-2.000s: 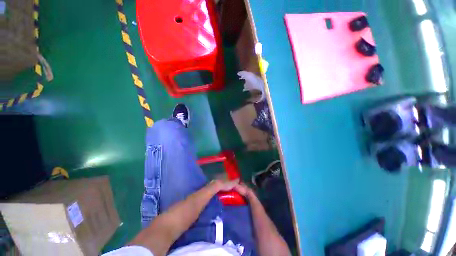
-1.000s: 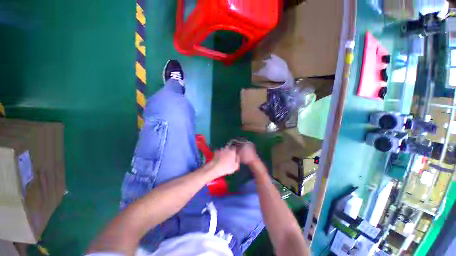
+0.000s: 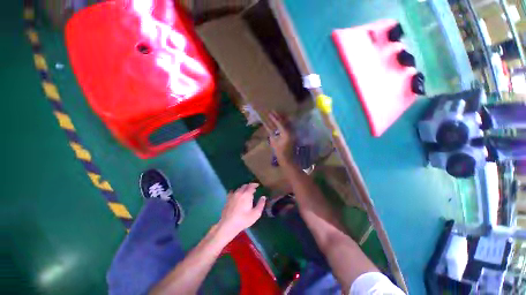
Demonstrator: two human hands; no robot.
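My left hand (image 3: 243,207) is above the floor beside the red seat at my legs. Its fingers are apart and nothing shows in it. My right hand (image 3: 279,137) is stretched forward below the bench edge, over an open carton (image 3: 264,163) with dark and clear plastic in it. Its fingers are extended and slightly blurred. No held thing shows in it. A larger brown carton (image 3: 249,62) lies just beyond its fingertips; I cannot tell if they touch.
A red stool (image 3: 141,63) stands ahead on the left. The green bench (image 3: 375,173) on the right bears a pink sheet (image 3: 366,75) with several black parts, paired black-and-silver units (image 3: 453,135) and a black plate (image 3: 441,253) with a white block. Yellow-black tape (image 3: 72,135) crosses the floor.
My hands were together over my lap and have separated. My right hand has reached forward under the bench edge; my left has opened. The view has shifted, so the stool appears larger and nearer.
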